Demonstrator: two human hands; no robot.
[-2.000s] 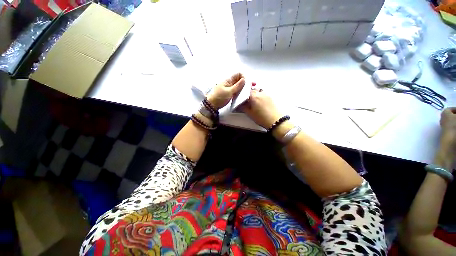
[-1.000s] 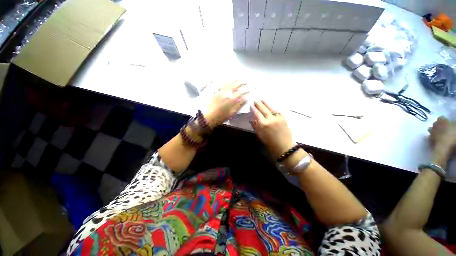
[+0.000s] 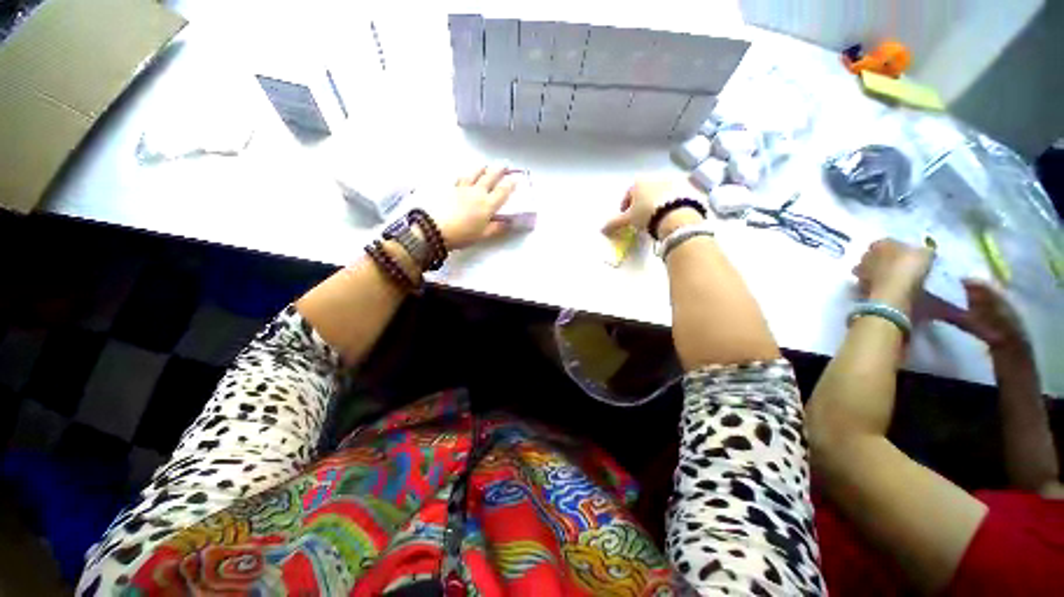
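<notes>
My left hand (image 3: 476, 210) rests over a small white box (image 3: 515, 220) near the table's front edge; the glare hides much of the box and whether the fingers grip it. My right hand (image 3: 644, 208) is to the right, its fingers closed on a yellow card (image 3: 622, 244) that points down towards the table's front edge. A clear plastic bag (image 3: 607, 359) with yellow pieces inside hangs at the table edge below my right hand.
A row of white boxes (image 3: 595, 79) stands at the back. White adapters (image 3: 733, 169), black cables (image 3: 799, 224) and a bagged cable bundle (image 3: 869, 175) lie right. Another person's hands (image 3: 893, 271) are at the right. A brown carton (image 3: 88, 82) is far left.
The view has shifted right. My hands have moved apart, and the yellow card now shows in my right hand. The flat card at the right no longer shows. The other person's second hand has appeared.
</notes>
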